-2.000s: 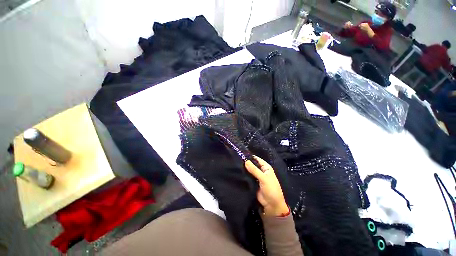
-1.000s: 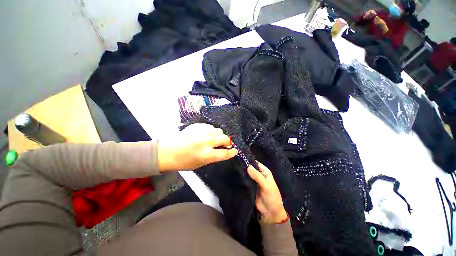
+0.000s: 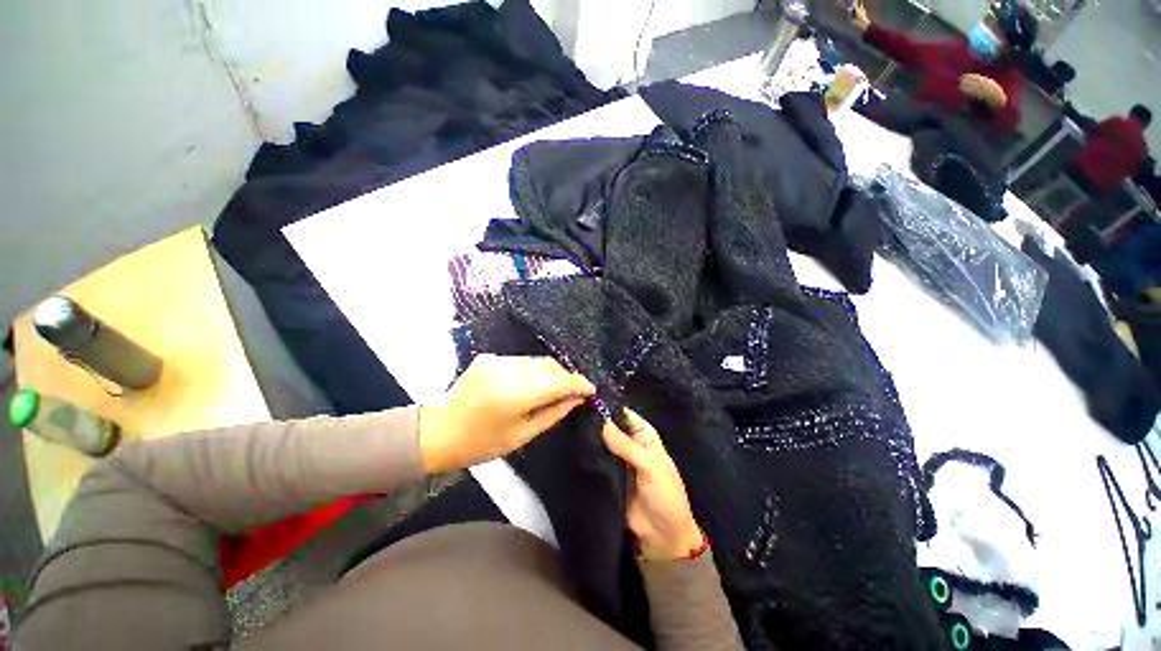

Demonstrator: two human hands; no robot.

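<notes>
A black textured jacket (image 3: 815,496) with glittery trim and a small white label lies across the white table. My left hand (image 3: 503,410) reaches in from the left, its thumb and fingertips pinched together at the jacket's trimmed edge. No needle or thread can be made out there. My right hand (image 3: 656,490), with a red band at the wrist, grips the same edge just below and to the right. Its thumb lies on top; its other fingers are partly hidden by cloth. The glittery braid trim (image 3: 601,404) shows between the two hands.
White table (image 3: 369,274); black garments (image 3: 420,115) behind it. Striped fabric (image 3: 478,282) lies under the jacket. Clear plastic bag (image 3: 955,254), curved dark trim piece (image 3: 993,471), and hangers (image 3: 1127,534) lie right. Bottles (image 3: 96,343) stand on a wooden table (image 3: 191,305). Person in red (image 3: 949,70) sits beyond.
My left hand came in from out of view to the edge, then shifted slightly down. My right hand keeps its grip, slightly left of before. The view has also shifted.
</notes>
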